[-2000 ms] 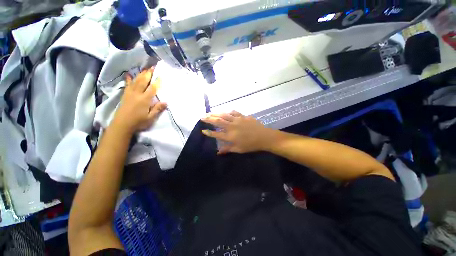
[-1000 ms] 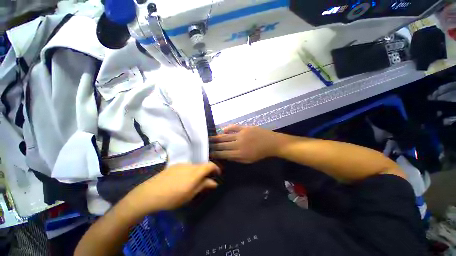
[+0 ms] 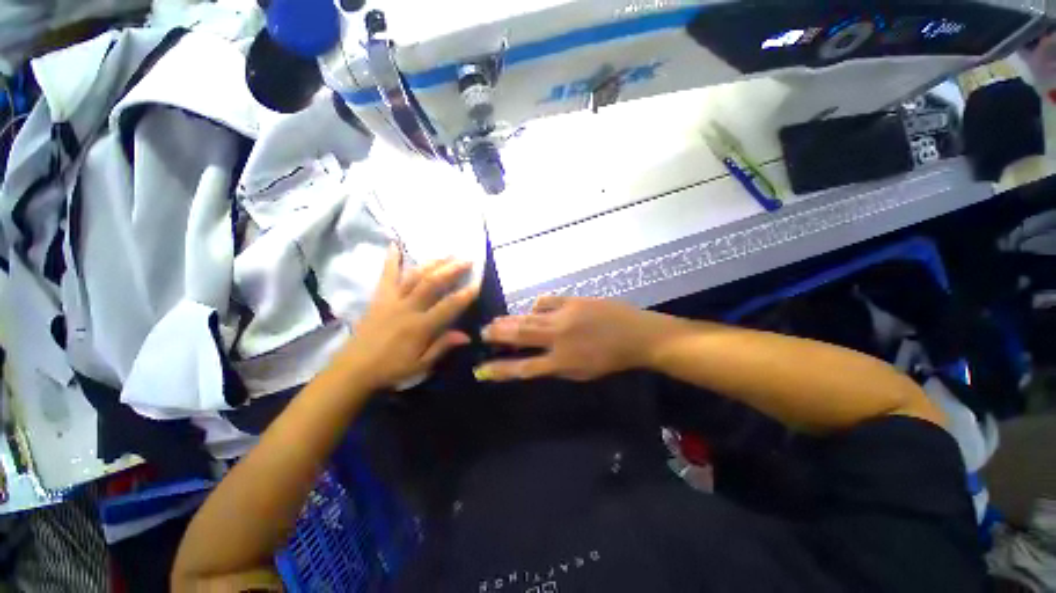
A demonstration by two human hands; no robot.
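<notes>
A pale grey garment panel (image 3: pixel 434 214) with a black strip (image 3: pixel 490 284) along its right edge lies under the presser foot (image 3: pixel 489 174), which is brightly lit. My left hand (image 3: pixel 413 315) lies on the pale cloth with fingers spread, near the black edge. My right hand (image 3: pixel 567 338) rests on the black cloth at the table's front edge, fingers close together; a yellowish cover shows on one fingertip. Whether it pinches the cloth cannot be told. A heap of pale panels with black strips (image 3: pixel 174 220) lies left of the needle.
The white sewing machine head (image 3: pixel 544 58) spans the top. Yellow-green and blue snips (image 3: pixel 747 174), a flat dark case (image 3: pixel 848 152) and a black object (image 3: pixel 1003 127) lie at right. A printed ruler (image 3: pixel 741 241) lines the front edge. A blue basket (image 3: pixel 324 527) is below at left.
My left hand went from the upper cloth down to the front edge, then forward onto the panel. My right hand has shifted slightly down and right. The black strip now shows along the panel's edge.
</notes>
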